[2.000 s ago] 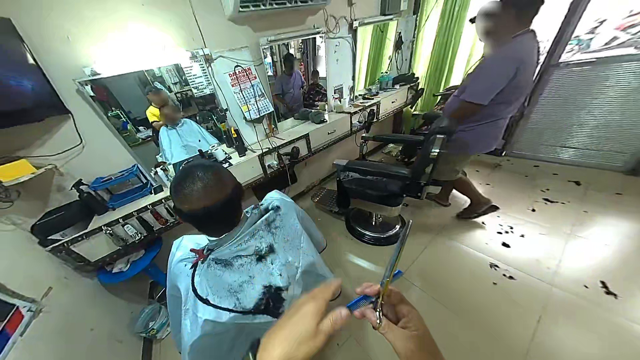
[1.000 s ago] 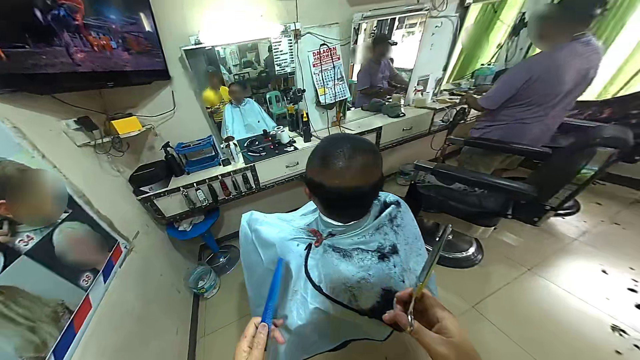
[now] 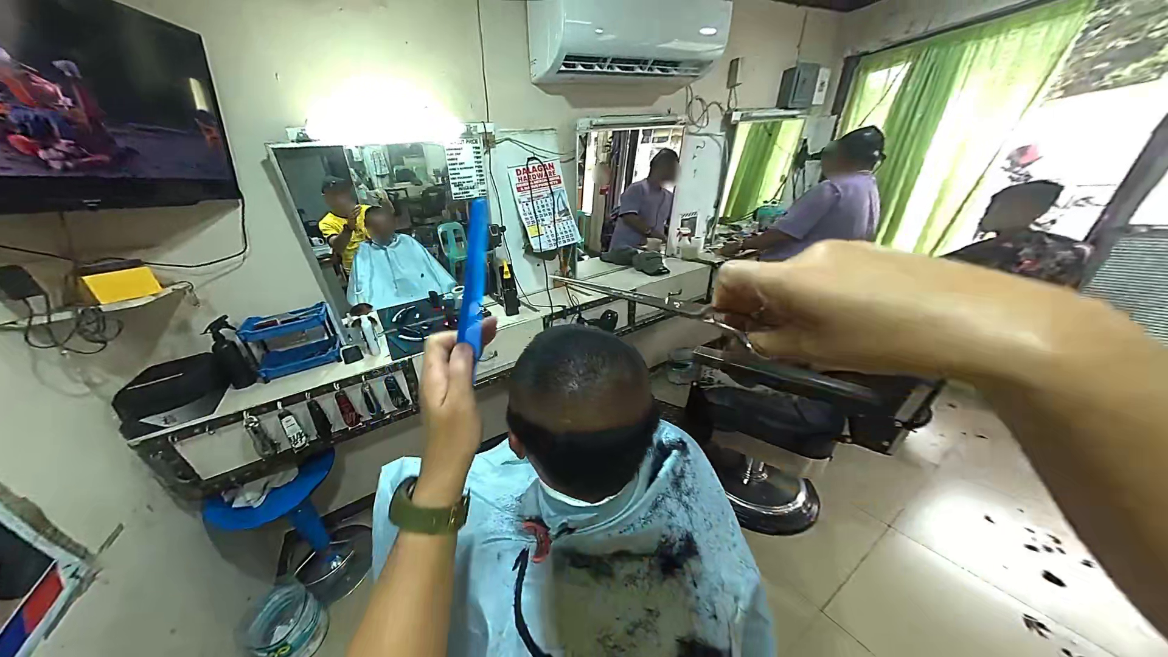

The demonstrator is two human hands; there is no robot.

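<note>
A seated person's head (image 3: 584,401), seen from behind, is at the centre, with short dark hair. Below it a light blue barber's cape (image 3: 493,566) covers the shoulders, scattered with cut hair and tied at the neck with a red and black cord. My left hand (image 3: 452,383), with a green watch on its wrist, holds a blue comb (image 3: 474,274) upright to the left of the head. My right hand (image 3: 776,301) is raised to the right of the head and holds metal scissors (image 3: 639,297), whose blades point left above the head. Whether the blades are apart cannot be told.
A counter (image 3: 265,392) with hanging clippers runs along the wall under mirrors (image 3: 411,196). To the right are an empty barber chair (image 3: 776,401) and a person in a purple shirt (image 3: 835,210). A blue stool (image 3: 310,506) and a clear bin (image 3: 285,620) stand at lower left.
Both hands have risen from beside the cape to head height, the left with the comb, the right with the scissors. The view has tilted upward.
</note>
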